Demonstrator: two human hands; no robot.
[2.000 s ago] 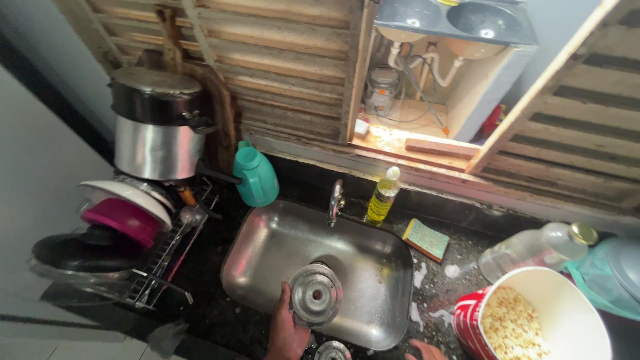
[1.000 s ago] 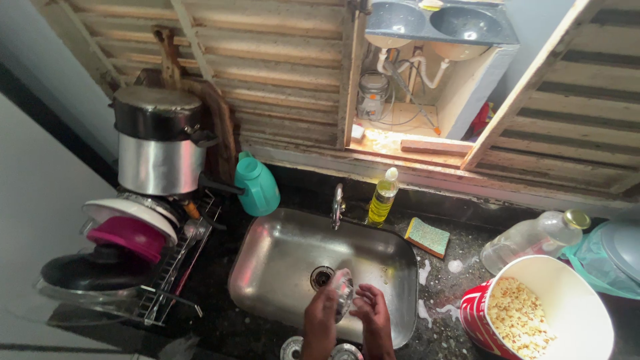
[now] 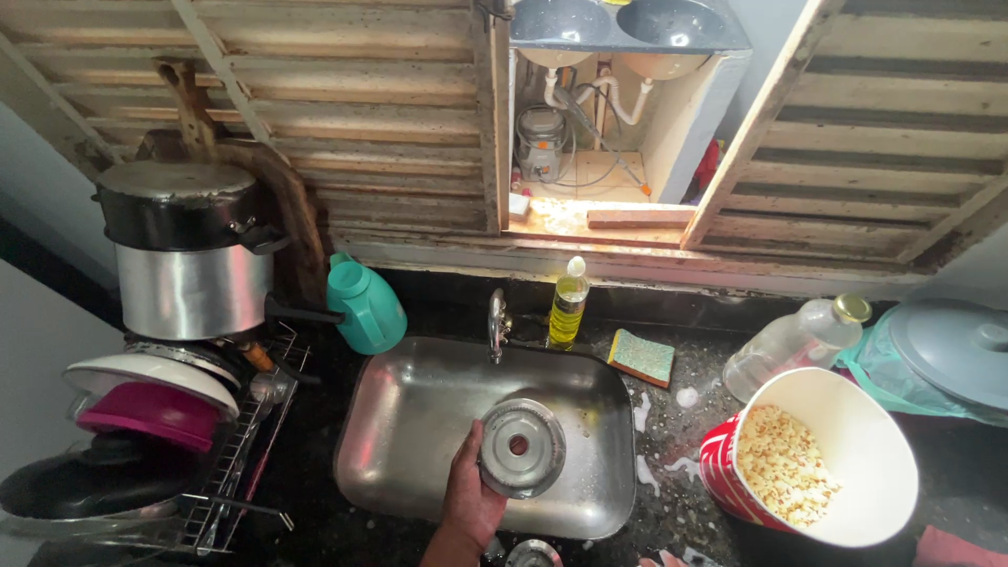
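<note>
My left hand point(image 3: 472, 496) grips a round metal disc with a central hole point(image 3: 522, 449) by its left edge, above the stainless steel sink point(image 3: 409, 425). Only the fingertips of my right hand point(image 3: 661, 561) show at the bottom edge, close to a small shiny piece on the counter; whether they hold it is not clear. Another round metal part point(image 3: 533, 554) lies at the sink's front edge. Behind the basin stand the faucet point(image 3: 497, 324) and a bottle of yellow liquid soap point(image 3: 568, 307). A sponge point(image 3: 642, 356) rests to the right of them.
At the right are a tub of popcorn point(image 3: 858, 465), a glass bottle point(image 3: 795, 346) and a grey-lidded bin point(image 3: 957, 346). A teal pitcher point(image 3: 366, 305) stands behind the sink's left corner. Left of it, a wire dish rack point(image 3: 236, 465) holds lids and bowls beside stacked pots point(image 3: 189, 287).
A second ago both hands were together over the basin around a shiny object. Now they are apart: the left holds the disc up, and the right has moved down and right to the frame's edge.
</note>
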